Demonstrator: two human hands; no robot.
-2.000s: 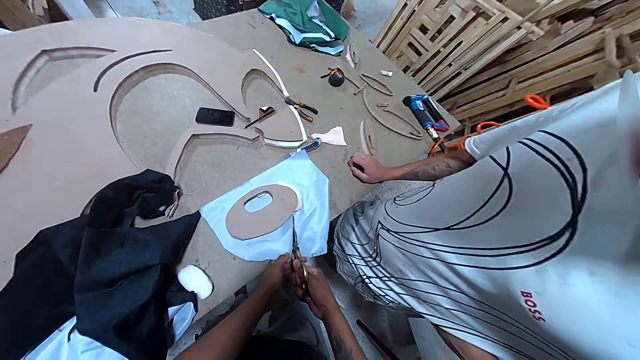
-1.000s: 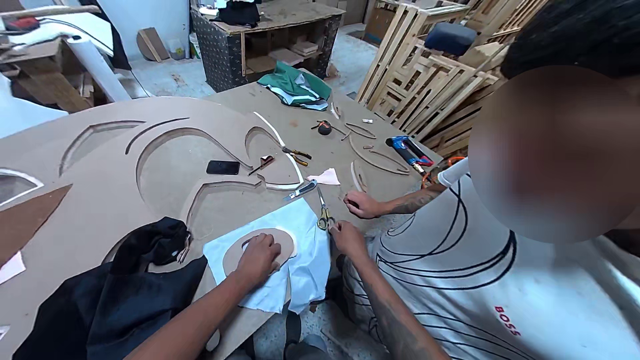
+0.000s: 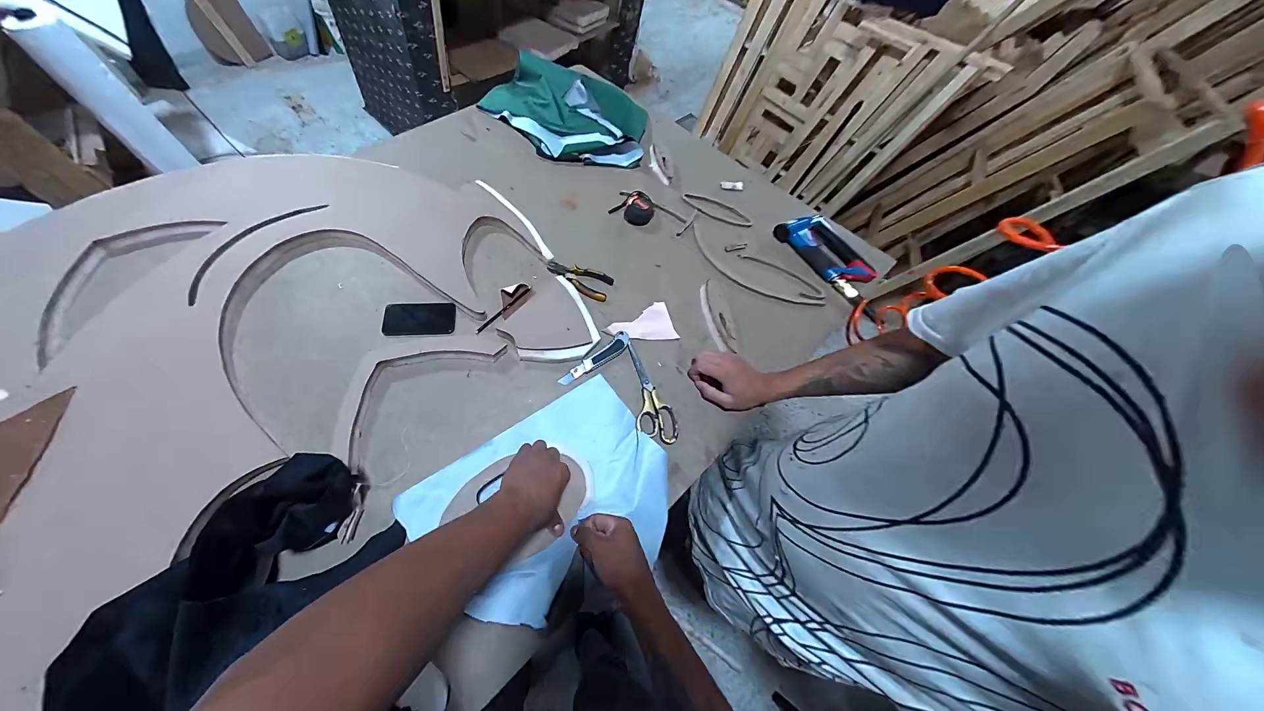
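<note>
White fabric [image 3: 617, 439] lies at the near edge of the table, with a flat oval board piece [image 3: 474, 494] on top that has a small hole in it. My left hand [image 3: 536, 482] rests on the oval piece, its fingers bent over it; whether it grips is unclear. My right hand [image 3: 607, 545] pinches the fabric beside the oval's right edge. Scissors with yellow handles [image 3: 656, 413] lie on the table just beyond the fabric, touching or close to a utility knife [image 3: 598, 357]. Black cloth [image 3: 296, 513] is bunched left of my arms.
A large cut-out board [image 3: 148, 395] covers the left of the table. A phone [image 3: 419, 319], pliers [image 3: 581, 278], a tape measure [image 3: 638, 207], a blue pneumatic tool [image 3: 825, 252] and green cloth [image 3: 568, 109] lie about. Another person's hand [image 3: 729, 380] rests at the right edge.
Two seconds ago my hands held the scissors at the fabric's near edge; the scissors now lie on the table. Since one second ago, my right hand has moved from near the scissors to the fabric.
</note>
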